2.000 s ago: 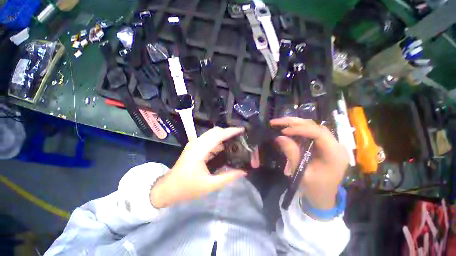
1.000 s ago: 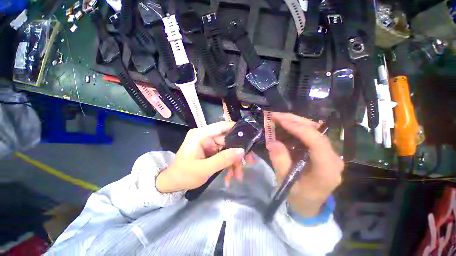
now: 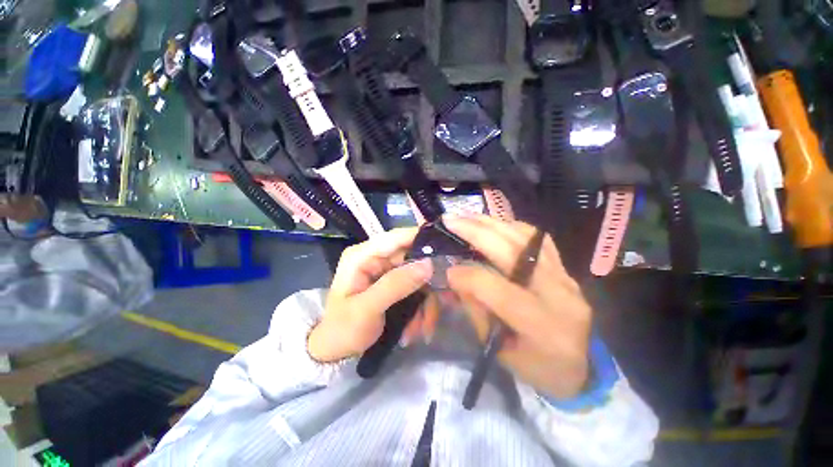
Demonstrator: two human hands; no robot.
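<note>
My left hand [image 3: 370,296] and my right hand [image 3: 534,315] hold a dark smartwatch [image 3: 437,244] between their fingertips above my lap. A small white spot shows on its face-up side. Its black strap [image 3: 388,336] hangs below my left fingers. My right hand also keeps a slim dark stick [image 3: 486,365], which slants down from between the fingers; I cannot tell if it is tweezers or a pen. Fingers hide the edges of the watch.
A dark foam tray [image 3: 464,41] holds several watches on the green bench [image 3: 173,199]. Pink strap ends [image 3: 612,233] hang at the near edge. White sticks [image 3: 756,155] and an orange-handled tool [image 3: 796,150] lie right. Another person's pale sleeve [image 3: 73,283] shows left.
The view has shifted to the right and down. Both hands have come closer together, and my right fingertips now meet the watch. The dark stick remains in my right hand.
</note>
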